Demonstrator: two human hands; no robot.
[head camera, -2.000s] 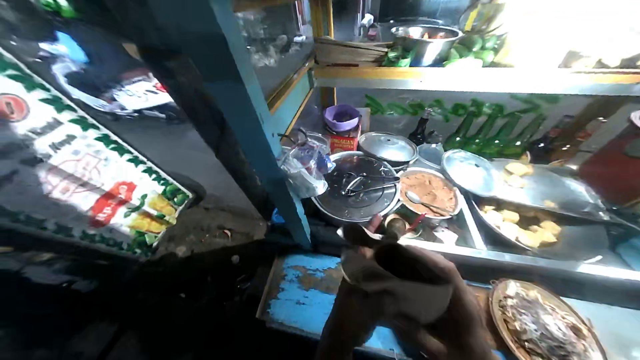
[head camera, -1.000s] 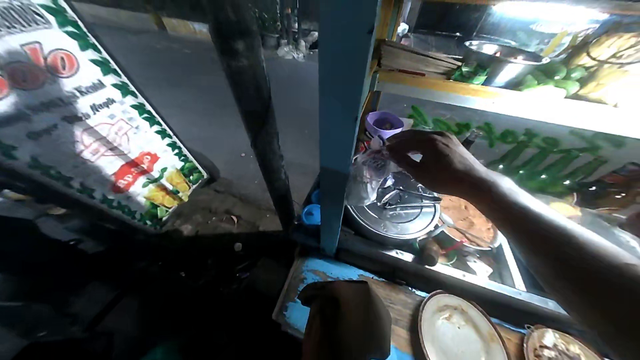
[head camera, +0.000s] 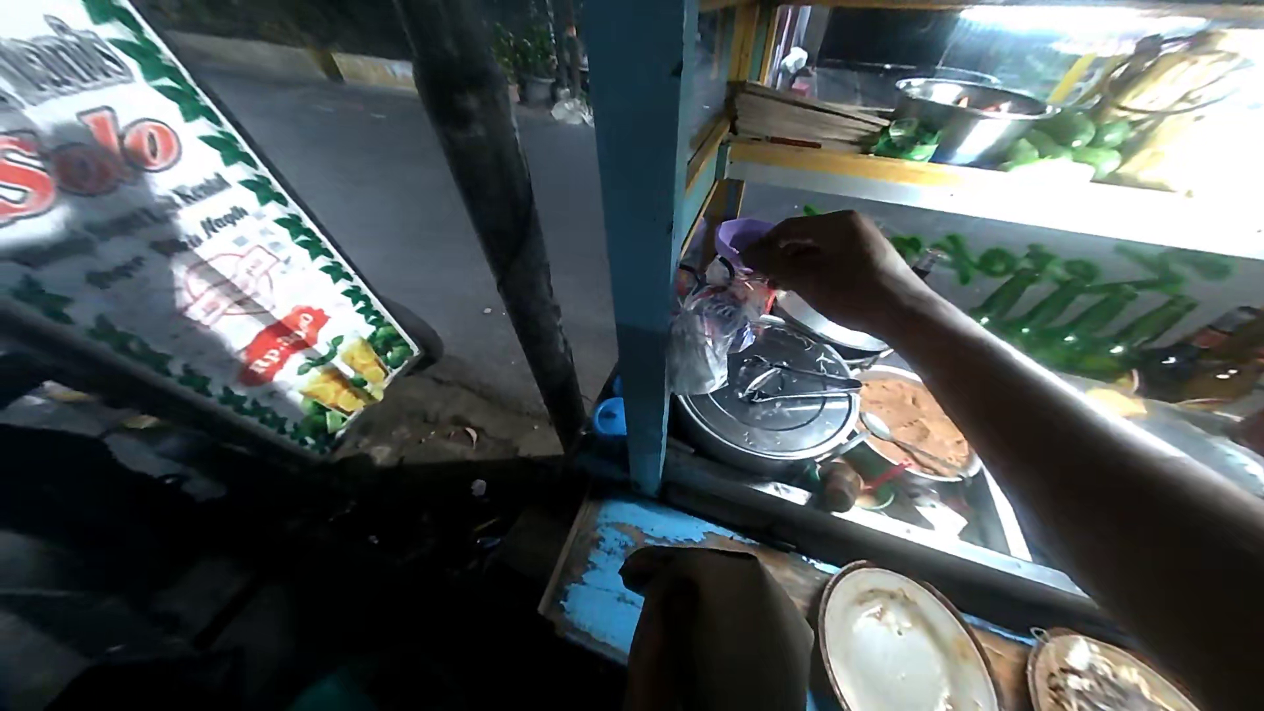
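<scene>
At the bottom centre my left hand (head camera: 652, 602) is in shadow, closed around a folded brown paper packet (head camera: 736, 617). My right arm stretches into the food stall, where my right hand (head camera: 839, 267) has its fingers bunched at the rim of a purple plastic bowl (head camera: 741, 237); whether they grip anything is hidden. Just below that hand hang clear plastic bags (head camera: 706, 341) beside the blue post. A round metal lid (head camera: 780, 420) with tongs (head camera: 800, 385) on it lies under them. Right of it stands a pan of orange-brown sauce (head camera: 913, 420) with a spoon.
A used oval plate (head camera: 904, 647) and a basket-like dish (head camera: 1106, 676) of scraps sit on the worn blue wooden ledge (head camera: 642, 538). The blue post (head camera: 647, 247) rises left of the pots. Above, a shelf (head camera: 849, 163) carries a metal pot (head camera: 973, 118) and green limes. A printed banner hangs left.
Two seconds ago both hands were together at the paper packet over the ledge. My right hand has since reached forward to the purple bowl. The view has swung left.
</scene>
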